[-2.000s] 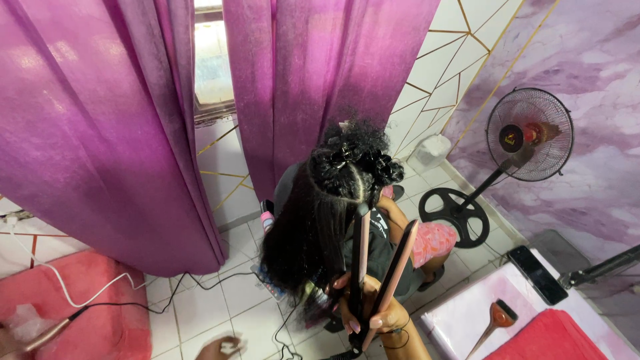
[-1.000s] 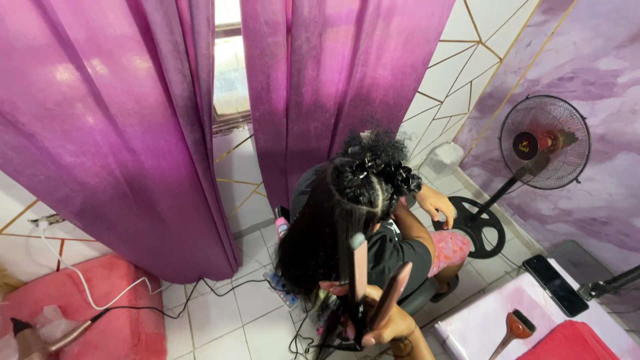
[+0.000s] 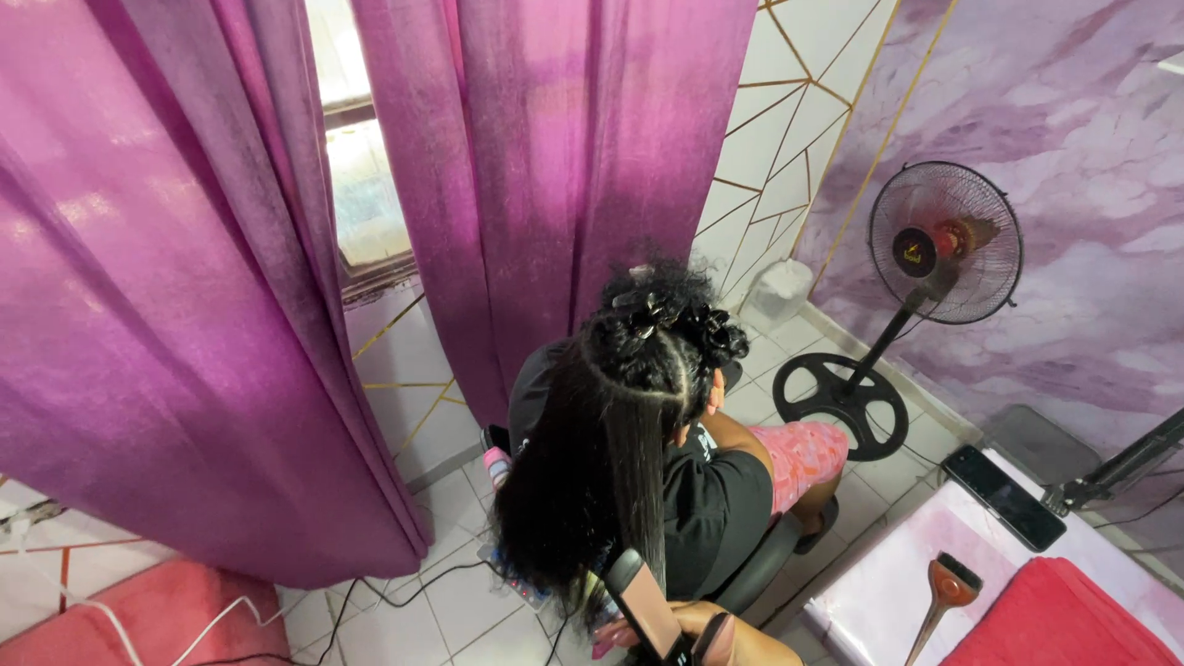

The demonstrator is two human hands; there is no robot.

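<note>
At the bottom edge, my right hand (image 3: 696,618) comes in from the right and holds a hair straightener (image 3: 645,606), whose two plates stand apart with no hair seen between them. Its fingers are partly hidden behind the tool and lie near the ends of the long black hair (image 3: 564,481) of a seated person. A smooth, straight section (image 3: 636,476) hangs down the back, just above the straightener. The upper hair is parted off and pinned up with shiny clips (image 3: 652,314). My left hand is out of view.
A table (image 3: 856,578) at right bears a phone (image 3: 1004,498), a tint brush (image 3: 945,592) and a red towel (image 3: 1064,620). Behind it stands a pedestal fan (image 3: 945,242). Purple curtains (image 3: 555,166) hang ahead. Cables (image 3: 421,592) cross the floor tiles beside a red seat (image 3: 166,606).
The straightener has come down toward the hair ends and the bottom edge. A hand seen at the bottom left two seconds ago is out of view. The view has shifted left.
</note>
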